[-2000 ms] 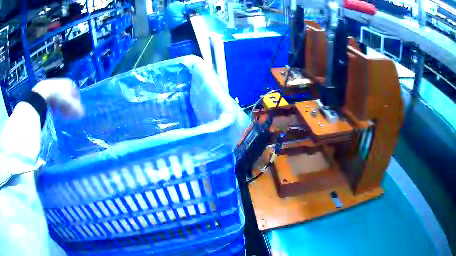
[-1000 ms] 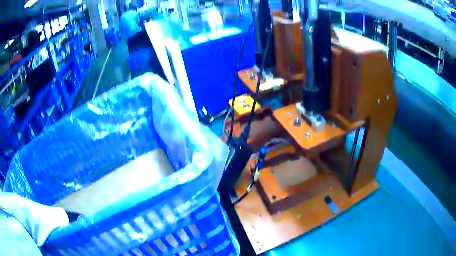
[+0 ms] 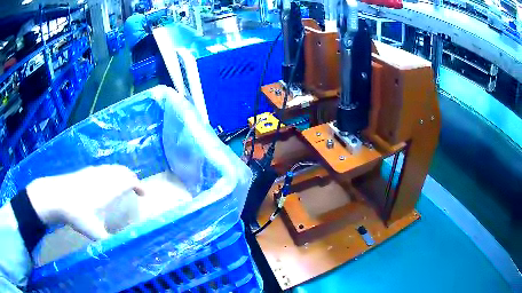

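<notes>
A blue slatted crate (image 3: pixel 171 280) lined with clear plastic stands at the lower left. My left hand (image 3: pixel 94 197) reaches down inside it, with a dark band at the wrist. Its fingers point down at a flat pale tan sheet (image 3: pixel 166 191), which looks like cardboard, at the bottom of the crate. The fingertips are overexposed and blurred, so I cannot tell whether they hold anything. My right hand is out of the picture.
An orange-brown fixture (image 3: pixel 412 114) with black uprights stands right of the crate on the green bench (image 3: pixel 389 263), with cables between them. The dark conveyor belt (image 3: pixel 469 177) runs at the right. A person in blue (image 3: pixel 135 28) and shelving are beyond.
My left hand was raised over the crate's left side, then low at its near left corner, and is now inside over the tan sheet. The view has shifted, showing the crate's bottom.
</notes>
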